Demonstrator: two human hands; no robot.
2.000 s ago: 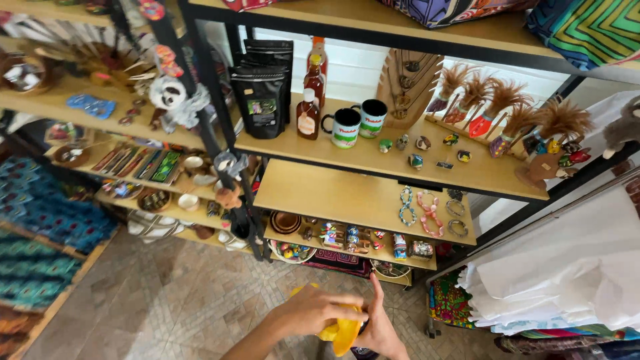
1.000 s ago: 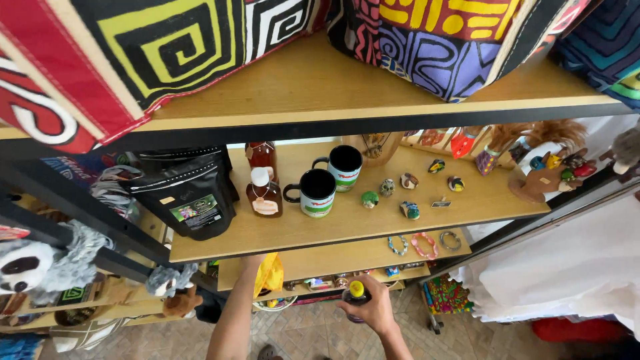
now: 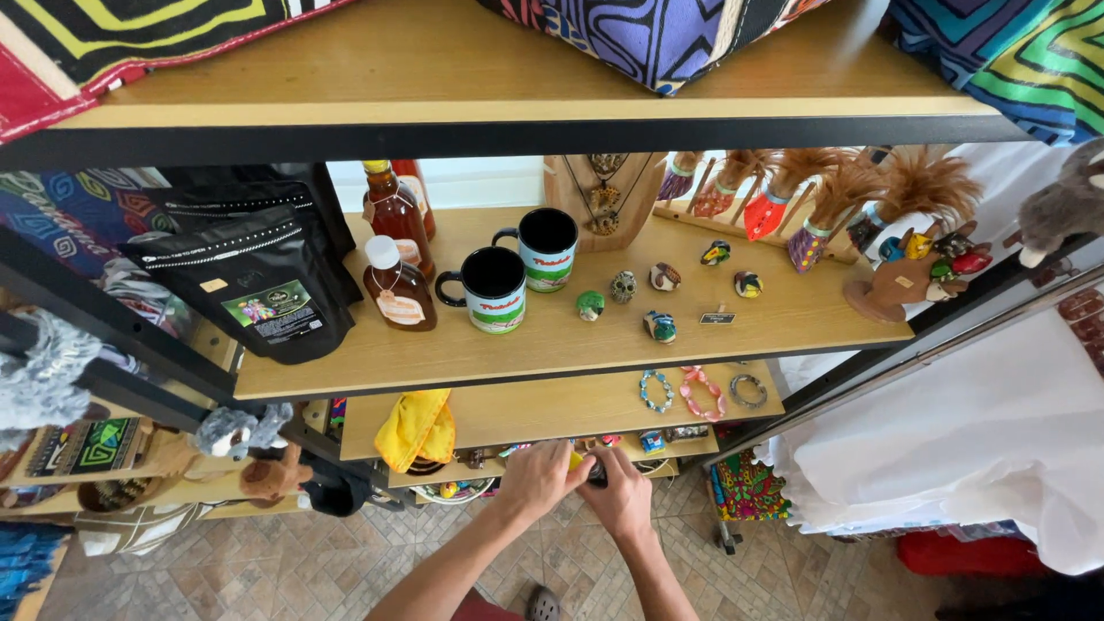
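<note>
Both hands meet in front of the lower shelves at the bottom centre. My right hand (image 3: 623,496) is closed around a small dark bottle (image 3: 597,471), seen only in part. At its yellow cap (image 3: 576,461) are the fingers of my left hand (image 3: 539,479), pinched on it. A yellow cloth (image 3: 417,429) lies bunched over the left end of the middle shelf (image 3: 517,411), its lower part hanging past the front edge. On the same shelf, to the right, lie a blue beaded bracelet (image 3: 656,391), a pink one (image 3: 703,394) and a grey one (image 3: 748,391).
The shelf above (image 3: 552,354) holds black pouches (image 3: 276,293), syrup-like bottles (image 3: 398,289), two mugs (image 3: 494,290), small painted figurines (image 3: 660,326) and a necklace stand (image 3: 638,185). Fabric bags (image 3: 638,34) stand higher up. White cloth (image 3: 940,431) hangs at right; a black frame post (image 3: 345,457) is at left.
The yellow cloth, held in my left hand in the earlier frames, now lies on the shelf. My left hand has moved right to the bottle in my right hand.
</note>
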